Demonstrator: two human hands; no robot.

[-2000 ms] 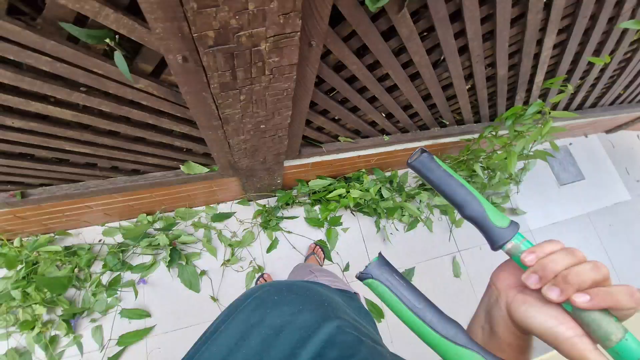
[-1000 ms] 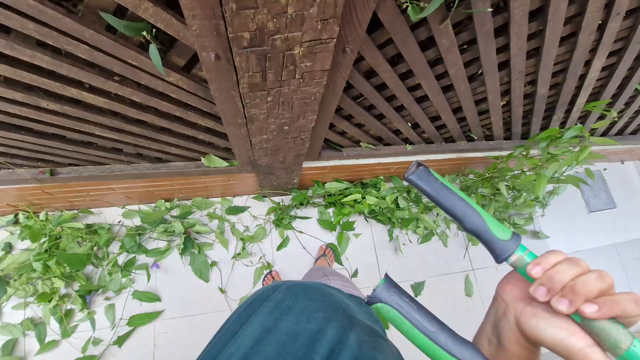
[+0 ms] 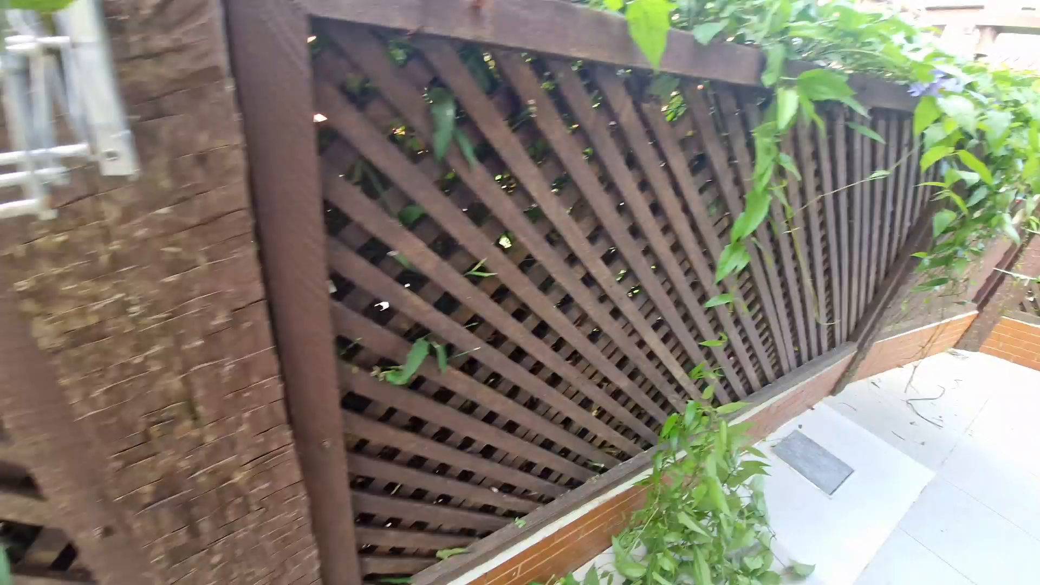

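Neither my left hand nor my right hand shows in the view now, and the green and black handles are out of sight too. A brown wooden lattice fence panel (image 3: 520, 260) fills the middle of the view. Leafy green vines (image 3: 967, 138) lie over its top rail at the right, with a purple flower among them. One strand hangs down in front of the slats (image 3: 751, 203). Cut-looking leafy stems (image 3: 699, 504) are heaped at the foot of the fence.
A rough-textured brown post (image 3: 154, 325) stands at the left, with a white metal rack (image 3: 97, 89) near its top. A low brick-patterned ledge (image 3: 561, 528) runs under the fence. Pale floor tiles (image 3: 967, 487) and a grey floor plate (image 3: 812, 461) lie at the right.
The view has swung up and to the right. The hand on the green handle, seen at the lower right before, has left the view, as have the feet.
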